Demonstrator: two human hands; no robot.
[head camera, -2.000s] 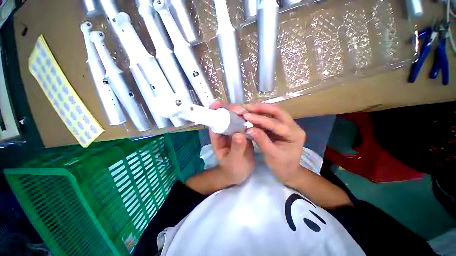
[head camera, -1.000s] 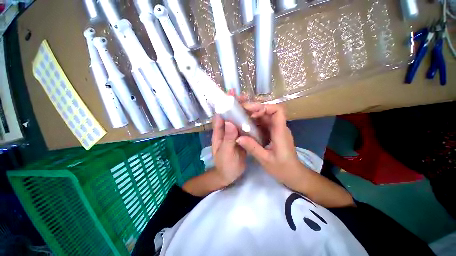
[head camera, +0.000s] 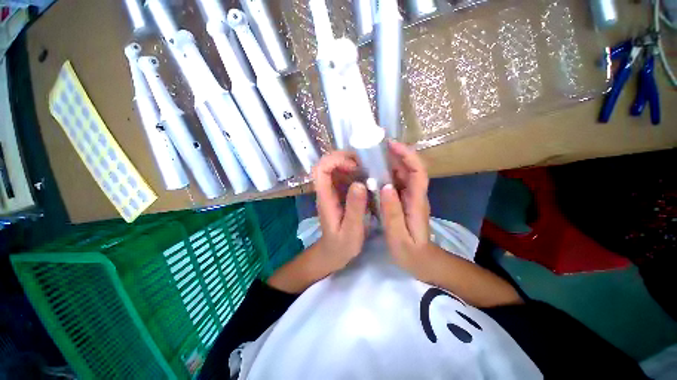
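A white and silvery electric toothbrush unit (head camera: 371, 154) is held between my two hands, its round head pointing away from me over the bench edge. My left hand (head camera: 340, 204) grips the lower body from the left, thumb on top. My right hand (head camera: 407, 197) grips it from the right, thumb on top. A small white spot shows on the body between my thumbs; I cannot tell what it is. The lower end is mostly hidden by my fingers. Other brush units (head camera: 258, 141) lie in a slanted row on the bench at left.
A clear blister tray (head camera: 475, 126) holds more brushes. A yellowish sticker sheet (head camera: 96, 141) lies at left. Blue-handled nippers (head camera: 644, 89) lie at right beside a white cord (head camera: 661, 44). A green crate (head camera: 67, 256) is below the bench at left; a red stool (head camera: 557, 237) is at right.
The brush in my hands has swung from pointing left to pointing away from me. Both hands now hold its body from either side.
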